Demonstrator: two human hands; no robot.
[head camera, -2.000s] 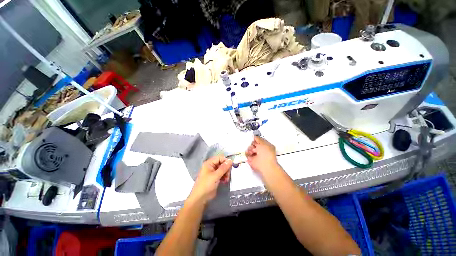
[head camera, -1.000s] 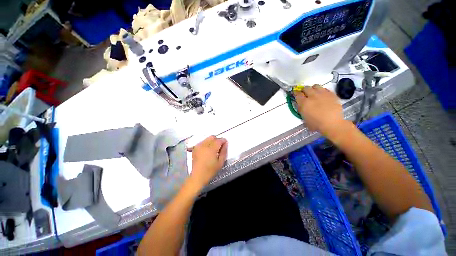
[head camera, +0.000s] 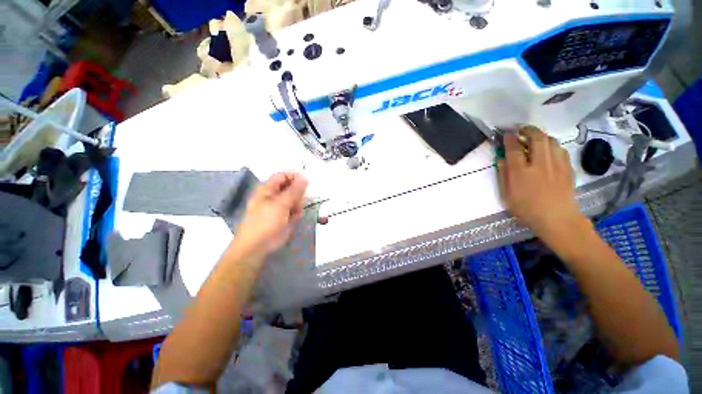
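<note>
Grey cut pieces (head camera: 181, 191) lie on the white table left of the needle, one a long flat strip. Another folded grey piece (head camera: 142, 258) lies nearer the left end. My left hand (head camera: 269, 215) is over the grey cloth, fingertips together; whether they pinch cloth is unclear. The cloth hangs over the front edge below it. My right hand (head camera: 536, 175) is closed on the scissors (head camera: 500, 145), mostly hidden by the fingers, with the blades toward the phone. The presser foot and needle (head camera: 354, 158) have no hand at them.
The white JACK machine (head camera: 477, 65) spans the back. A black phone (head camera: 446, 132) lies on its bed. A blue perforated crate (head camera: 504, 323) stands right of the lap. A neighbouring machine (head camera: 31, 246), white tub (head camera: 65, 127) and red stool (head camera: 92, 86) are left.
My right hand has left the needle area and closed on the scissors. My left hand has moved left, away from the needle, and now is raised over the grey cloth. The camera view has shifted.
</note>
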